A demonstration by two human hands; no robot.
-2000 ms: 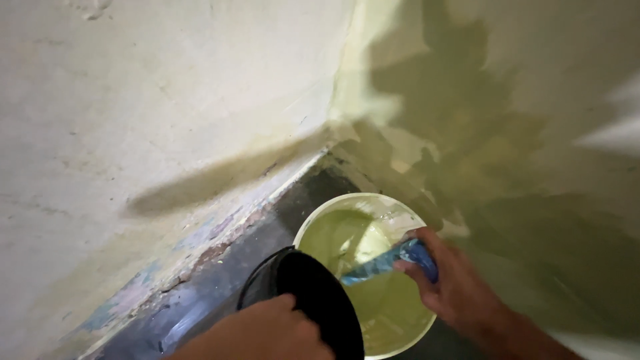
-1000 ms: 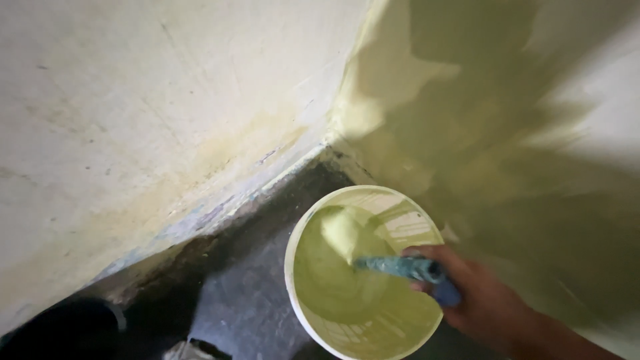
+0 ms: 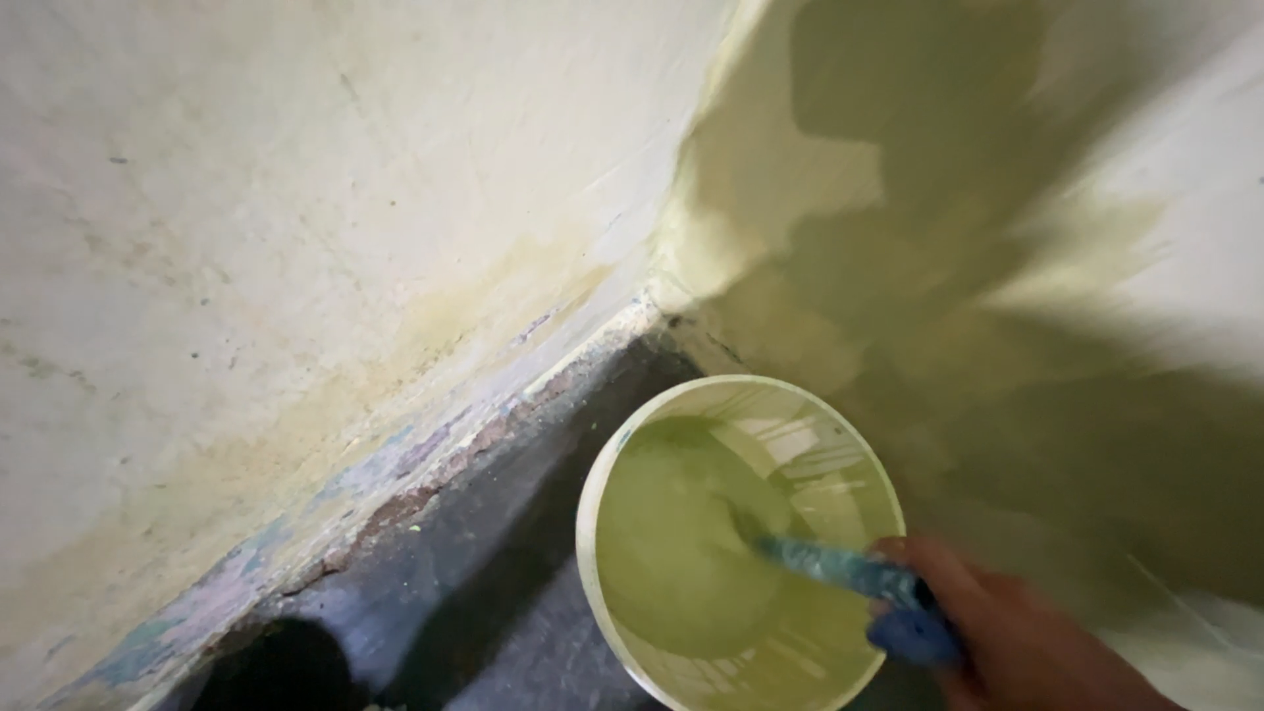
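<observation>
A white plastic bucket [image 3: 590, 533] stands on the dark floor and holds yellow-green liquid paint [image 3: 681, 563]. At its right rim my right hand [image 3: 1017, 632] grips a paint-stained blue-green tool handle [image 3: 839, 570], probably a brush or roller handle. The handle's far end dips into the paint, so what is on it is hidden. Part of a blue piece [image 3: 913, 637] shows below the fingers. My left hand is out of view.
A pale, stained wall [image 3: 296, 197] with a flaking lower edge rises on the left. The yellow-green painted wall [image 3: 839, 257] on the right meets it in a corner behind the bucket. A dark round shape [image 3: 281, 667] lies at the lower left.
Two seconds ago my left hand was at a black bucket beside the white one; both have left that spot, and my left hand is out of view. My right hand still holds the handle in the paint.
</observation>
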